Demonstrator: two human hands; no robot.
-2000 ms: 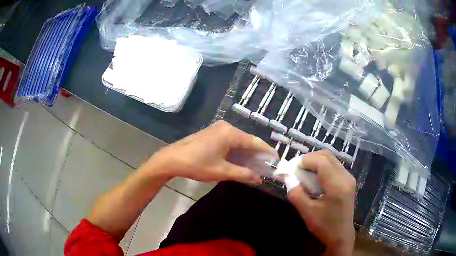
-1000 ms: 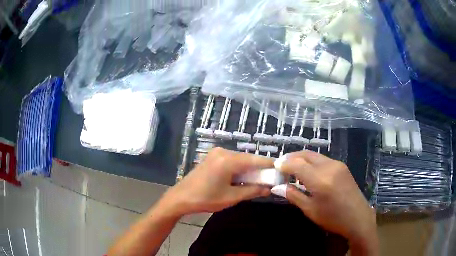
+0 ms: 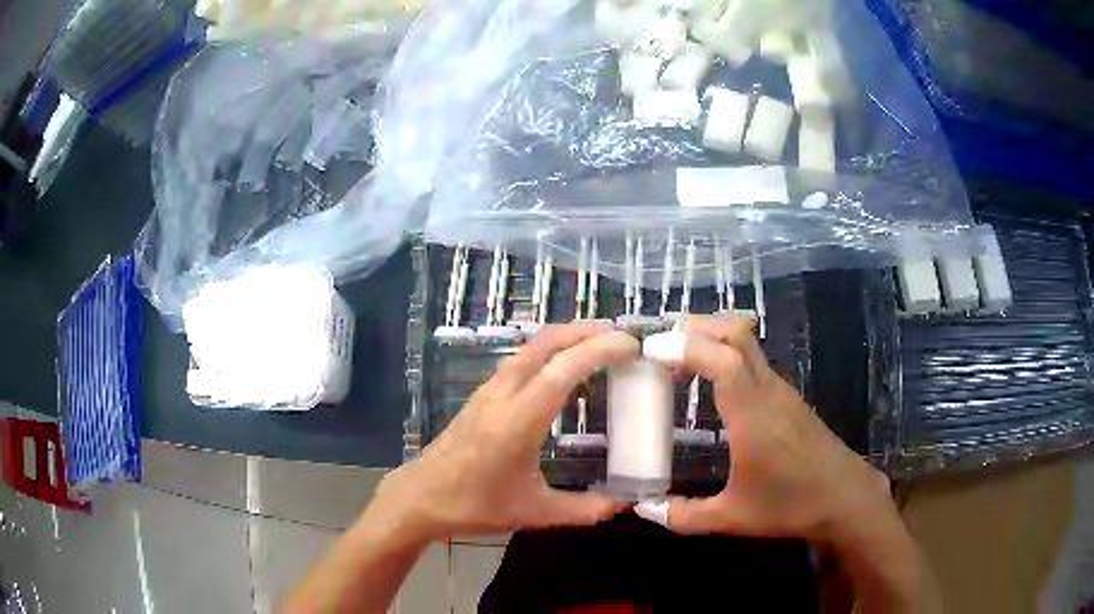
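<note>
A white, thumb-sized housing (image 3: 641, 422) stands lengthwise between both hands, over the near part of the ribbed clear tray (image 3: 416, 360). My left hand (image 3: 516, 432) holds its left side, fingertips at its top and thumb at its bottom end. My right hand (image 3: 756, 444), with white cots on thumb and index finger, holds it the same way from the right. Behind the hands, stemmed parts (image 3: 588, 282) lie in a row in the tray, partly under the bag's edge. The hands hide part of a nearer row.
White sheets (image 3: 258, 336) lie in a tub at left, beyond it a blue grooved tray (image 3: 101, 372). Open bags lie behind, with cream pieces (image 3: 746, 120) and translucent sleeves (image 3: 342, 114). White blocks (image 3: 956, 284) sit on the right tray (image 3: 1002, 396).
The view has swung rightward and levelled. The white housing, earlier mostly covered by the fingers and lying sideways, is now turned lengthwise and held by its ends.
</note>
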